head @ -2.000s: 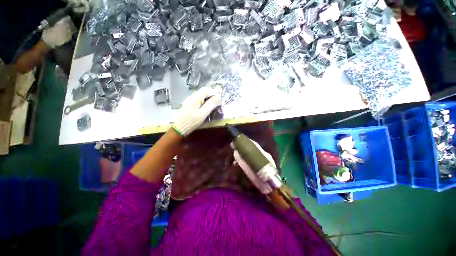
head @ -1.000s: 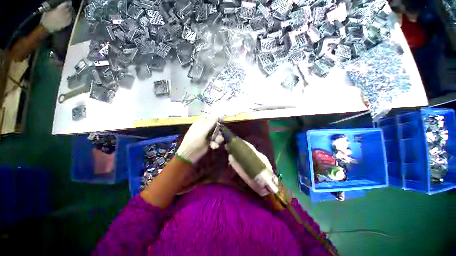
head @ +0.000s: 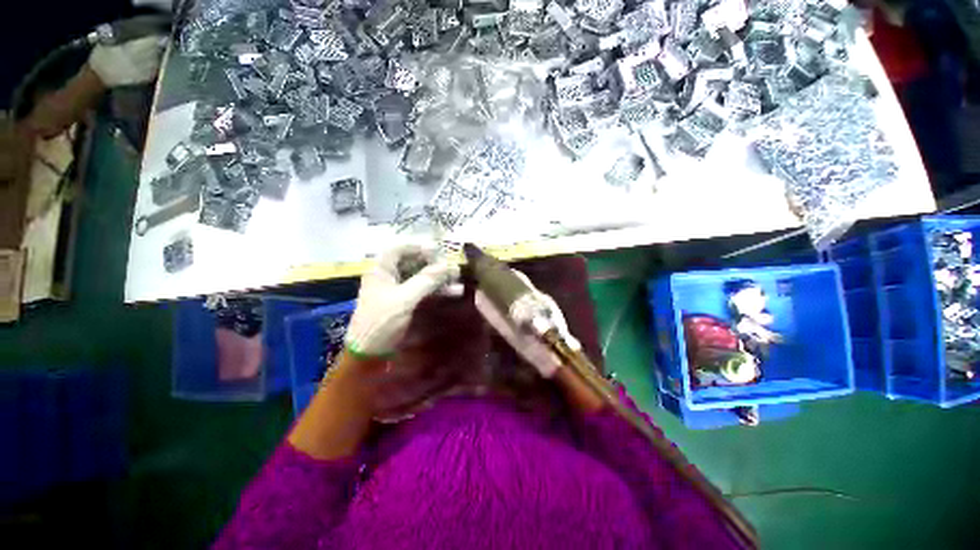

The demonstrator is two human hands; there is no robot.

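Observation:
My left hand point(head: 389, 304), in a white knit glove, is at the table's front edge with its fingers curled around a small grey housing point(head: 412, 263), mostly hidden by the glove. My right hand point(head: 527, 335), also gloved, is shut on a thick olive-grey air tool point(head: 500, 281). The tool's dark tip points up and left, just right of my left fingers. I cannot tell whether the tip touches anything. Loose thin bright screws or pins point(head: 478, 185) lie on the table beyond my hands.
Many grey housings point(head: 322, 91) are heaped on the white table point(head: 290, 236). A clear plastic bag point(head: 462, 91) lies mid-table, a glittering hardware bag point(head: 827, 150) at right, a wrench point(head: 167, 214) at left. Blue bins point(head: 822, 355) stand below. Another person's gloved hand point(head: 129, 62) is at upper left.
My left hand went from the tabletop to the front edge, then shifted slightly left and up with the housing. The tool moved up and left, and its tip is now near the yellow edge strip.

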